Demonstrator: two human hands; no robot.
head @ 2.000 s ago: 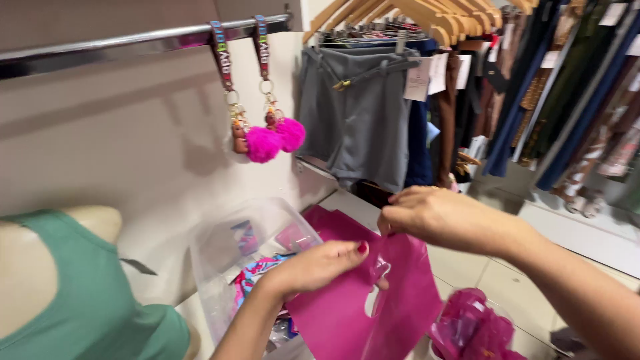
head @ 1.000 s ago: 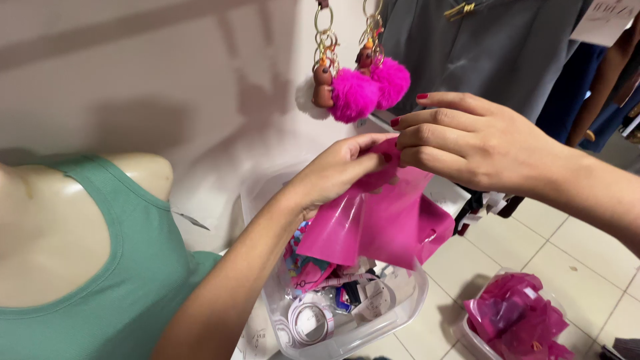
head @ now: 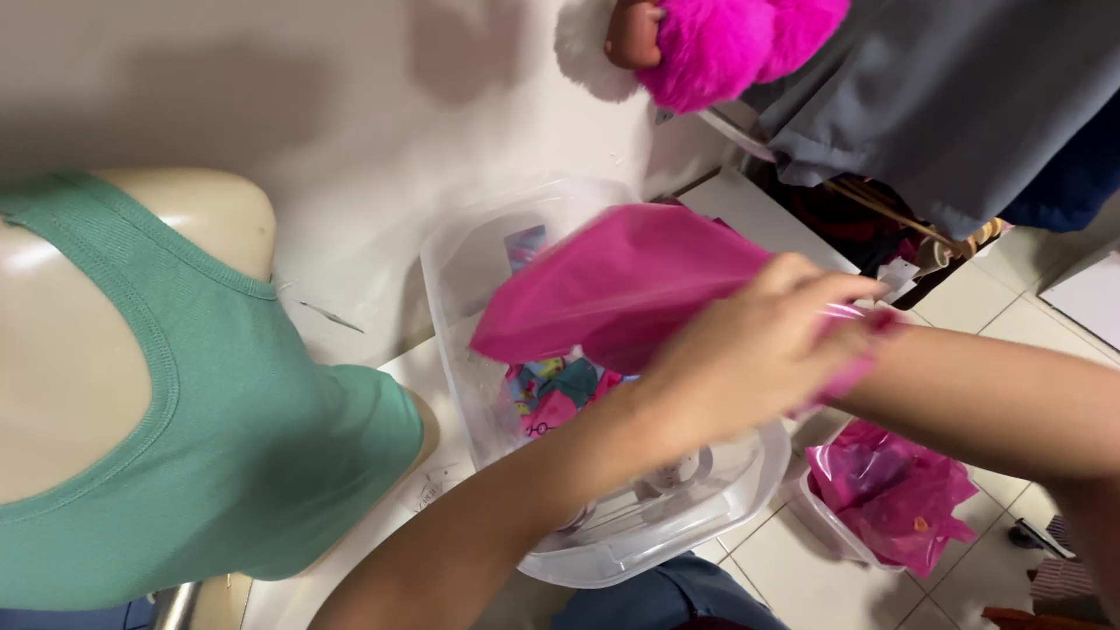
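A pink plastic bag [head: 621, 271] stretches over a clear plastic bin [head: 604, 560], its far end tilted down to the left. My left hand [head: 752, 341], blurred, lies across the bag's near side and hides part of it. Behind it, my right hand [head: 866, 341] is at the gathered end of the bag, largely covered by the left hand and smeared by motion, with pink plastic at its fingers. Inside the bin are colourful patterned items [head: 560, 394] and some pale round ones, seen through the clear wall.
A mannequin in a green tank top [head: 262, 420] stands at the left. Pink pom-pom keychains [head: 717, 44] hang above the bin. Grey clothing [head: 945, 105] hangs at the upper right. On the tiled floor, a white container [head: 836, 525] holds crumpled pink plastic [head: 892, 499].
The view has tilted down and turned. The pink bag, hanging down from my hands a second ago, now stretches out leftward over the bin. My hands have moved lower, away from the pom-poms.
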